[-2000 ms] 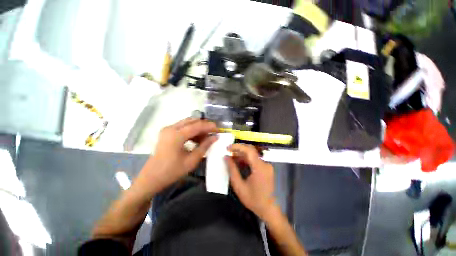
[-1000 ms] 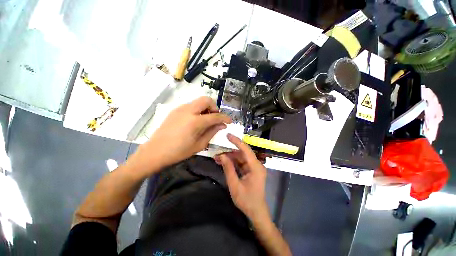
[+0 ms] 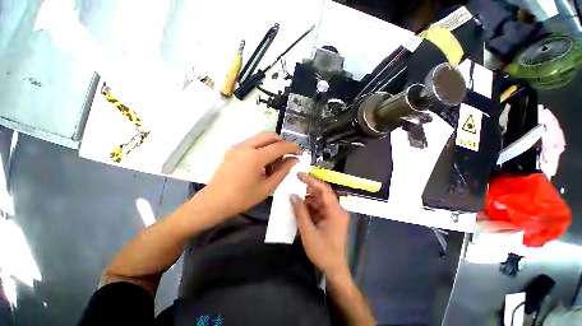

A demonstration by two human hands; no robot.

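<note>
A white strip (image 3: pixel 283 215) hangs from the front edge of the machine bed towards my lap, its upper end at the metal feed area (image 3: pixel 298 135). My left hand (image 3: pixel 250 170) grips the strip's upper end between thumb and fingers, close to the metal parts. My right hand (image 3: pixel 323 224) holds the strip's right edge lower down between thumb and fingers. The fingers hide the strip's tip. A yellow edge strip (image 3: pixel 346 180) lies just right of the white strip.
The machine arm with round cap (image 3: pixel 408 102) rises behind my hands. A yellow-handled tool (image 3: pixel 233 75), a black pen-like tool (image 3: pixel 260 49) and a thin screwdriver (image 3: pixel 250 83) lie left of the machine. White strips (image 3: pixel 194 130) lie on the left tabletop. A red plastic bag (image 3: pixel 528 207) is at far right.
One second ago the white strip looked short and bunched between my hands; now it hangs down full length. My right hand has moved slightly right and down. My left hand stays at the feed area.
</note>
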